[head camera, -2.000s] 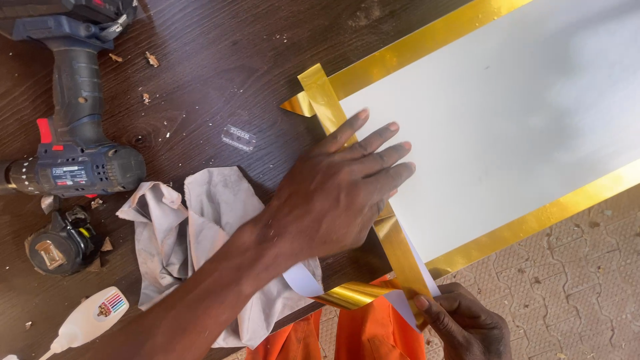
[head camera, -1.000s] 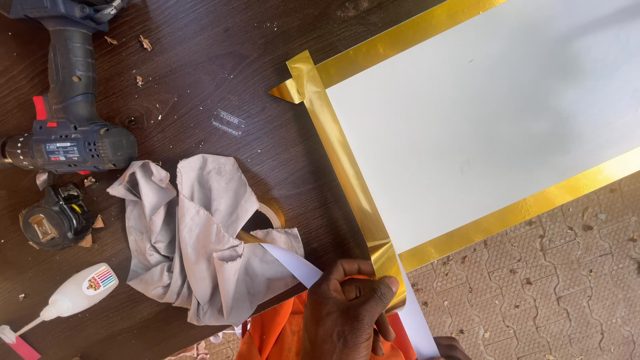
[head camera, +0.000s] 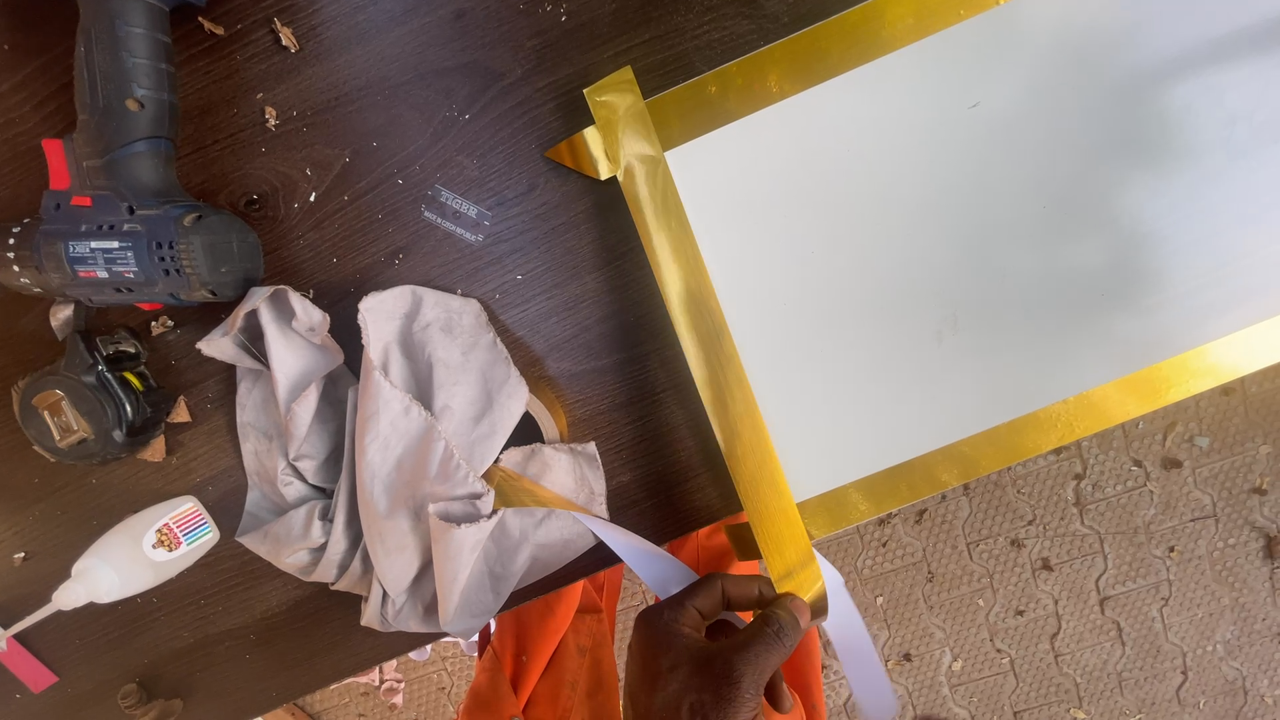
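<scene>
My left hand (head camera: 715, 645), at the bottom, pinches the lower end of a gold adhesive strip (head camera: 700, 330) between thumb and finger. This strip runs along the short left edge of a white panel (head camera: 920, 260), its top end crossing another gold strip at the corner. Gold borders also line the panel's upper and lower long edges. A white backing strip (head camera: 858, 640) hangs beside my fingers. Another length of tape, gold then white, runs from a grey cloth (head camera: 420, 450) to behind my left hand. A tape roll (head camera: 552, 412) lies partly under the cloth. My right hand is not in view.
On the dark wooden table (head camera: 560, 250) lie a cordless drill (head camera: 130, 240), a tape measure (head camera: 85, 400), a white glue bottle (head camera: 140, 550) and wood chips. The panel overhangs the table edge above paving (head camera: 1050, 570). Orange clothing (head camera: 550, 640) shows below.
My left hand has gone from lying flat on the strip to pinching its lower end. My right hand, at that end two seconds ago, has left the view.
</scene>
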